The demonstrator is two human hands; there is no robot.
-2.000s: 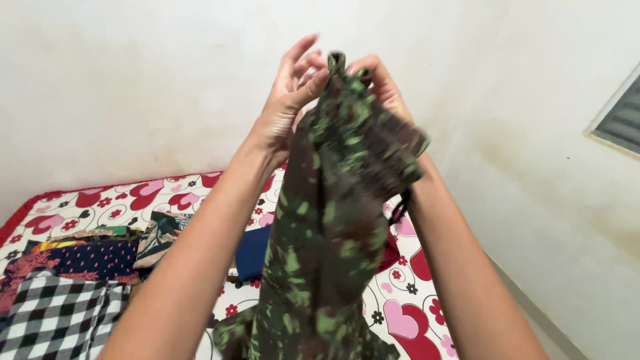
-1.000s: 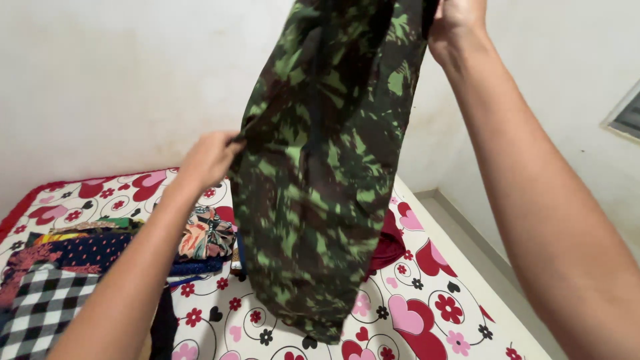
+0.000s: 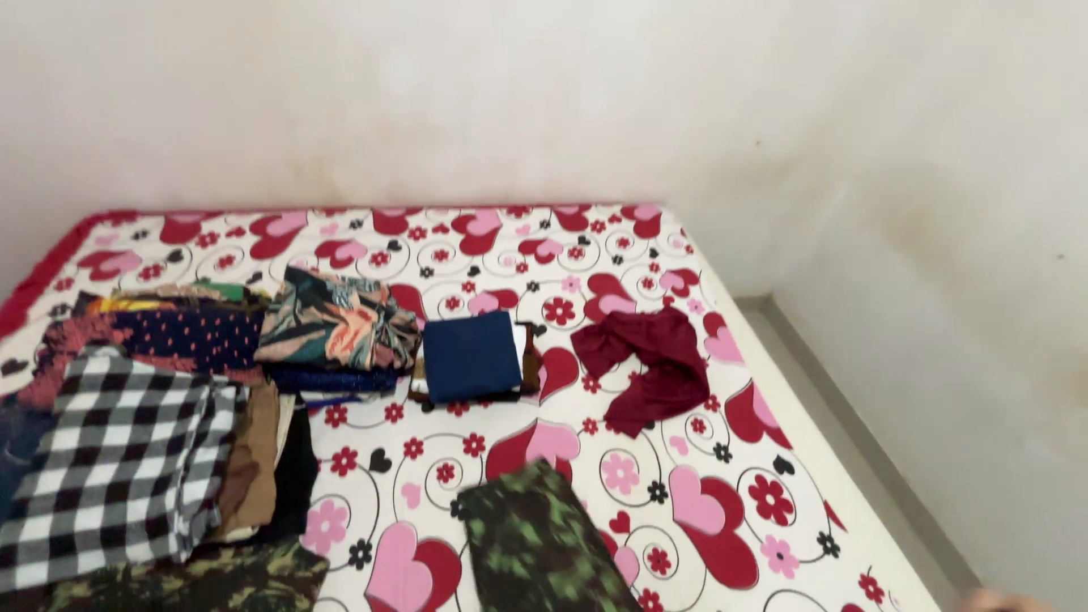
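Note:
A camouflage garment lies on the bed in a narrow, flat shape, cut off by the lower edge of the view. Only a blurred sliver of my right hand shows at the bottom right corner, well to the right of that garment; its fingers are hidden. My left hand is out of view. Beyond the camouflage garment lies a crumpled dark red cloth, and a small folded stack with a navy blue cloth on top is to its left.
Piled clothes at left include a black-and-white checked cloth, a floral-print cloth, a dotted navy cloth and another camouflage cloth. Beneath is a heart-patterned bedsheet. Walls stand behind and at right.
The camouflage garment, held up in front of me before, now lies on the bed. My left hand has left the view and my right hand is down at the corner.

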